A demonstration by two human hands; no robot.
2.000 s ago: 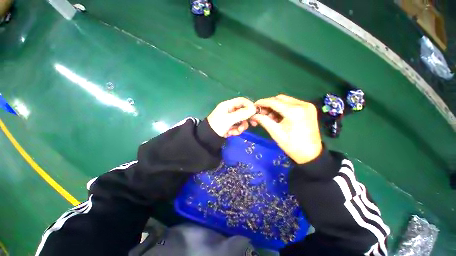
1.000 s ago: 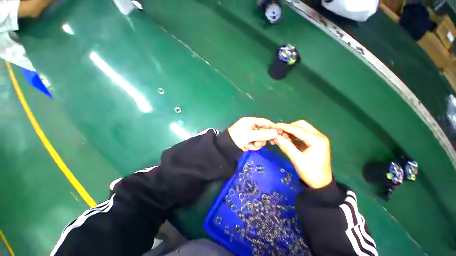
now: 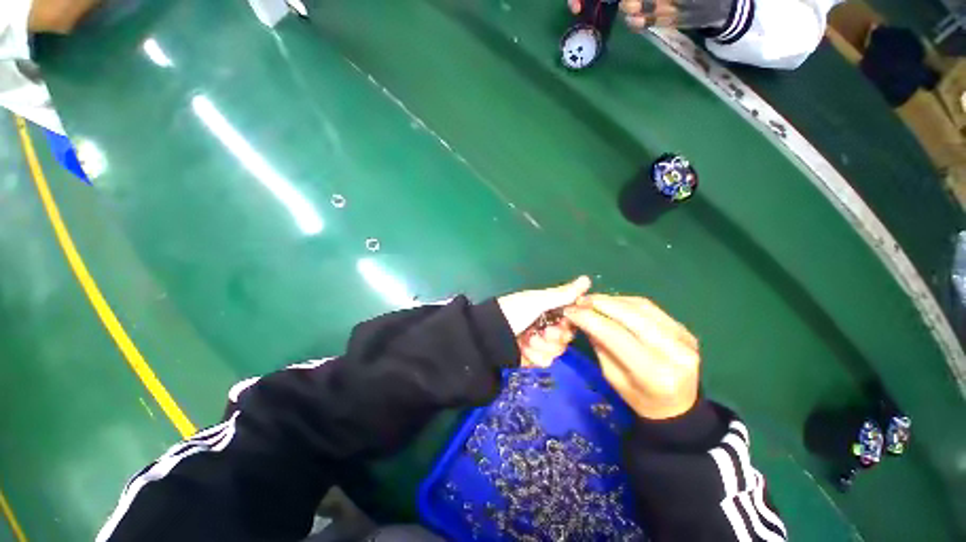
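My left hand [image 3: 542,326] and my right hand [image 3: 641,355] meet at the fingertips above the far edge of a blue tray [image 3: 440,476]. My left hand is cupped with its thumb raised and small shiny metal pieces [image 3: 549,318] lie in its fingers. My right thumb and fingers pinch at the same spot; what exactly they grip is too small to tell. The tray holds a loose pile of small metal rings [image 3: 540,466]. Two single rings [image 3: 339,200] [image 3: 372,245] lie on the green surface to the left.
A black unit with a multicoloured top [image 3: 674,178] stands on the green belt [image 3: 508,127]. Two more units [image 3: 869,443] are at the lower right. Across the belt, another person's hand [image 3: 673,13] is at a dark unit with a white disc [image 3: 580,48]. A pale metal rail [image 3: 816,169] edges the belt.
The units on the belt have shifted right and down in view. My left hand has opened from a pinch into a cupped shape. The other person's hand has appeared at the top.
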